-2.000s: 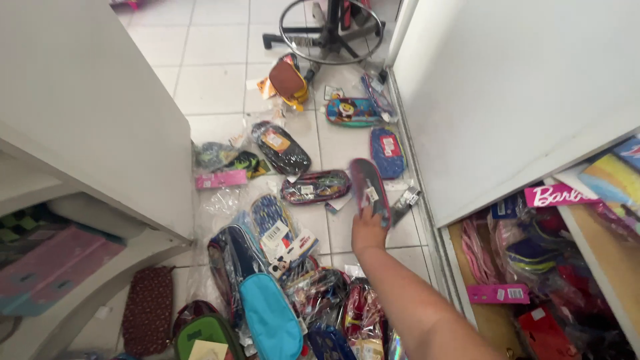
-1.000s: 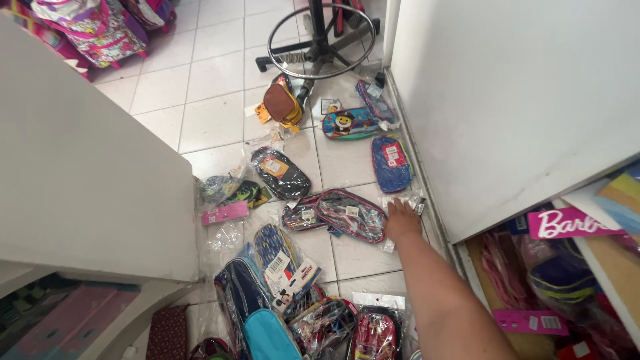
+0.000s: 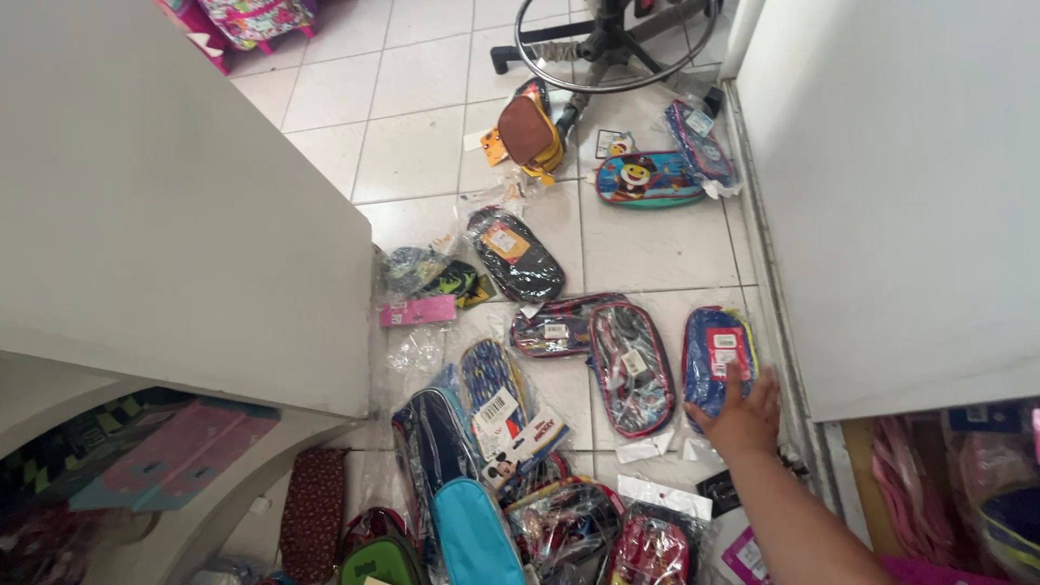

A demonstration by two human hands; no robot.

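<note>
My right hand (image 3: 741, 414) is at the lower edge of a blue pencil case with a red tag (image 3: 699, 357), fingers apart over it; whether it grips the case cannot be told. Just left lies a red-trimmed pencil case in clear plastic (image 3: 632, 370), its top touching another wrapped red-trimmed case (image 3: 540, 329). A black wrapped case (image 3: 520, 256) lies farther up. A shark-print case (image 3: 650, 179) rests near a small blue wrapped case (image 3: 697, 142). A pile with a turquoise case (image 3: 475, 532) and a green case (image 3: 378, 562) fills the bottom. My left hand is out of view.
A stool base with a metal ring (image 3: 605, 49) stands at the top, beside a brown and yellow case (image 3: 528, 130). White panels flank the floor on the left (image 3: 203, 211) and right (image 3: 902, 211). Shelves at both lower corners hold packaged goods, including pink packages (image 3: 162, 455).
The blue case with the red tag was higher, beside the right panel, and now lies lower under my right hand. The red-trimmed case beside it has turned from slanting to nearly upright in view.
</note>
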